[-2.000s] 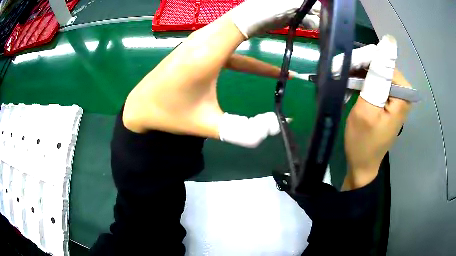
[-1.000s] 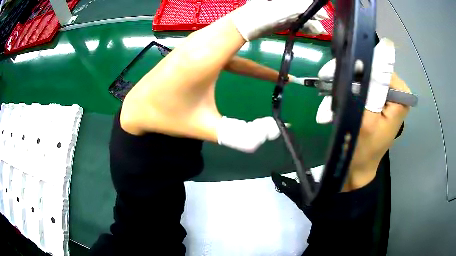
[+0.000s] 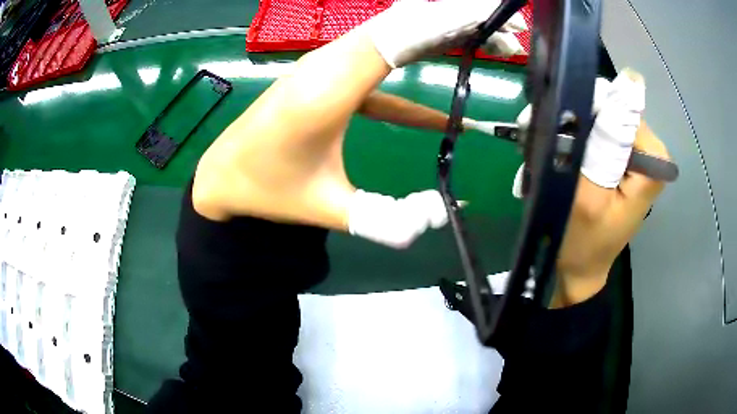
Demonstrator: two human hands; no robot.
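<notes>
A black phone middle frame [image 3: 558, 162] is held upright and edge-on close to the camera. My left hand [image 3: 388, 137], in white finger cots, grips its left side, with one finger low and others at the top. My right hand [image 3: 610, 162], partly hidden behind the frame, holds a grey flat-handled tool [image 3: 653, 166]. The tool passes behind the frame's thick side, and its pale pointed tip is near the frame's thin left side. Whether tip and frame touch cannot be told. A second black frame [image 3: 184, 120] lies on the green mat at the upper left.
A red mesh basket [image 3: 299, 24] stands at the far side and another [image 3: 61, 48] at far left. A white blister tray [image 3: 61, 275] lies at left. A white foam sheet [image 3: 388, 348] is at the near edge. A grey panel [image 3: 679, 267] stands at right.
The second black frame has come into view from behind my left forearm and lies farther left. The held frame has shifted and tilted slightly; my right hand still holds the tool.
</notes>
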